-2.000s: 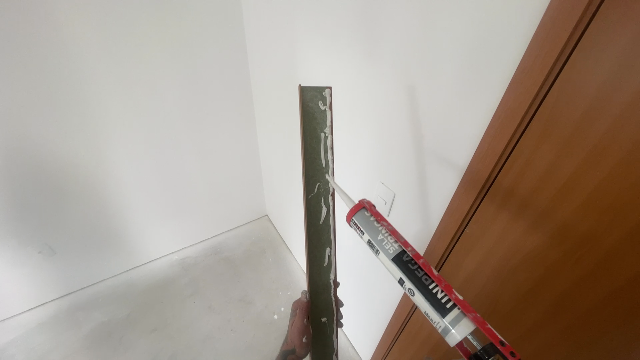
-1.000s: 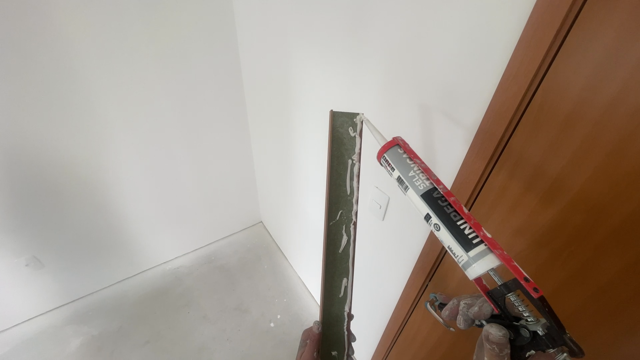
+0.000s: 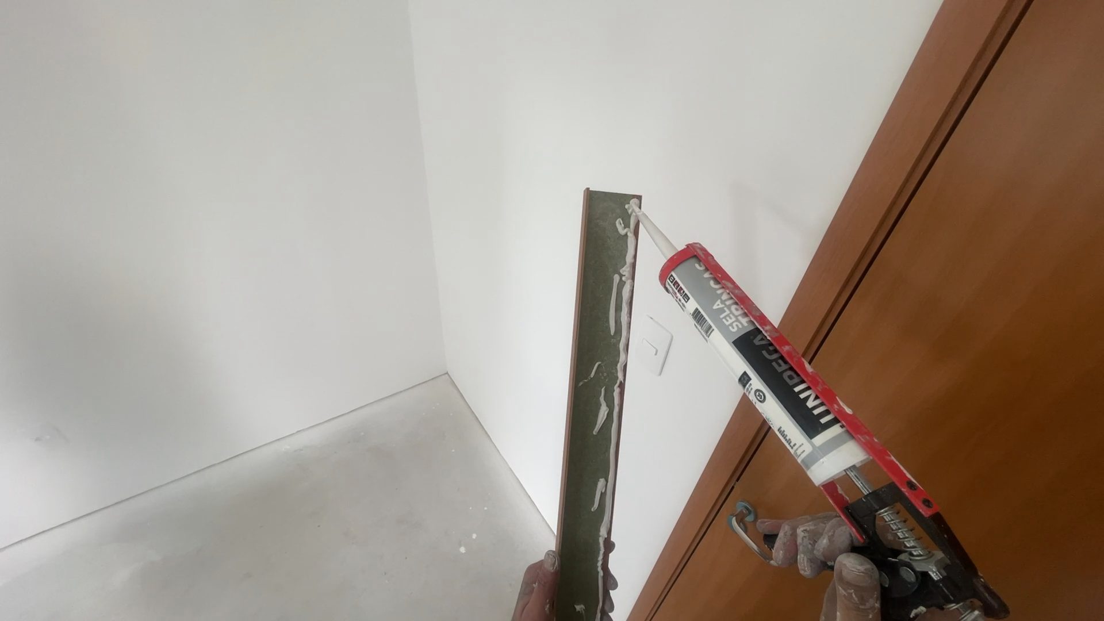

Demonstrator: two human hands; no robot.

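My left hand [image 3: 539,586] grips the lower part of a long narrow strip of trim [image 3: 593,345], held upright with its green back towards me and brown edges. A white bead of sealant [image 3: 617,388] runs down its right edge, with separate smears beside it. My right hand [image 3: 824,552], smeared with white, is closed on the handle of a red and black caulking gun [image 3: 888,474] loaded with a sealant cartridge [image 3: 759,362]. The cartridge's white nozzle [image 3: 653,228] points up and left, its tip at the strip's top right corner.
A brown wooden door [image 3: 975,328] with a metal lever handle [image 3: 749,528] and wooden frame [image 3: 849,233] stands at the right, close behind the gun. A white switch plate [image 3: 657,345] is on the white wall [image 3: 535,172]. The pale floor [image 3: 345,517] bears white specks.
The nozzle tip was partway down the strip two seconds ago and moved up to its top corner, where it stays. Sealant now shows along the upper right edge.
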